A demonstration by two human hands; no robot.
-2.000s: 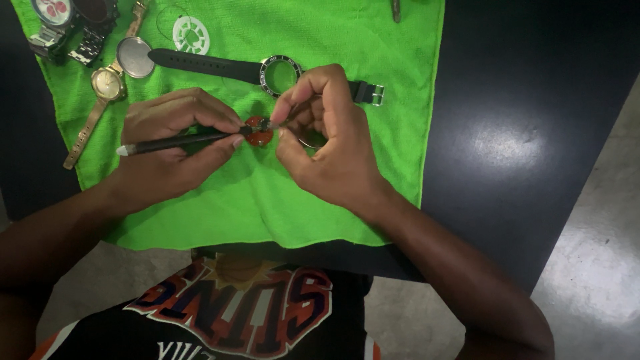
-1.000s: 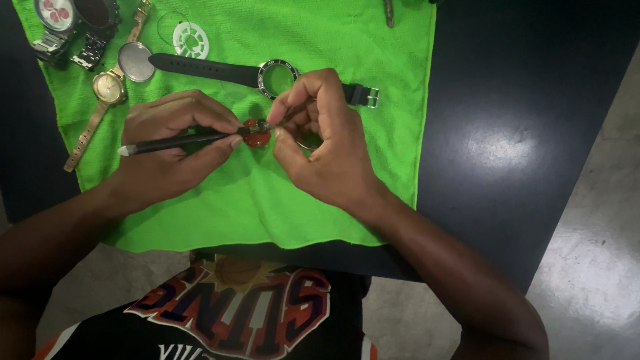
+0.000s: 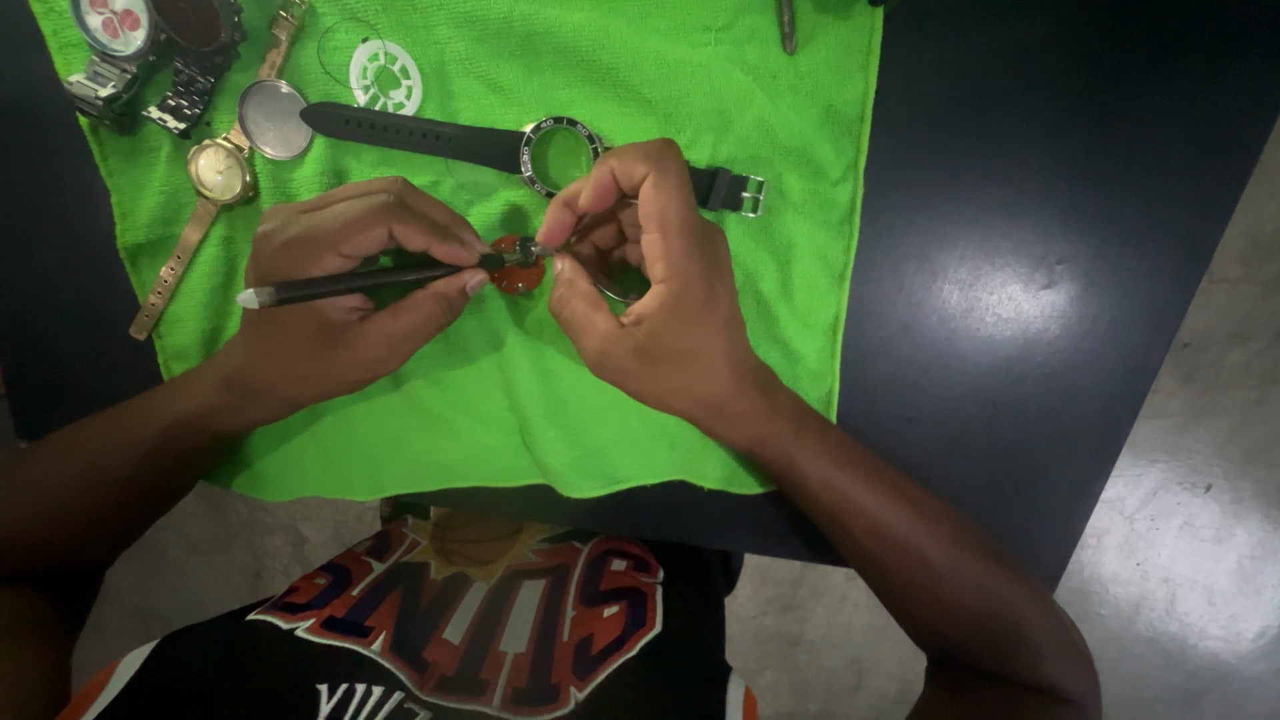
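Observation:
My left hand [image 3: 370, 270] pinches a slim dark pen-like tool [image 3: 370, 284] with a pale rear end; its tip meets a small dark part at a red watch dial [image 3: 518, 277]. From the other side, my right hand [image 3: 655, 280] pinches a small thing at the same spot, too small to name. The red dial lies on the green cloth between both sets of fingertips. Partly behind my right hand is a curved metal rim [image 3: 618, 290]. Just above, a watch case with a black numbered bezel [image 3: 561, 157] and black strap [image 3: 420, 135] is partly covered by my right fingers.
The green cloth [image 3: 480, 430] lies on a dark table [image 3: 960, 250]. At upper left are a silver watch [image 3: 112, 30], a dark metal-band watch [image 3: 190, 60], a gold watch [image 3: 220, 170], a round metal case [image 3: 275, 120] and a white slotted ring [image 3: 386, 78]. A thin rod [image 3: 787, 25] lies at the top.

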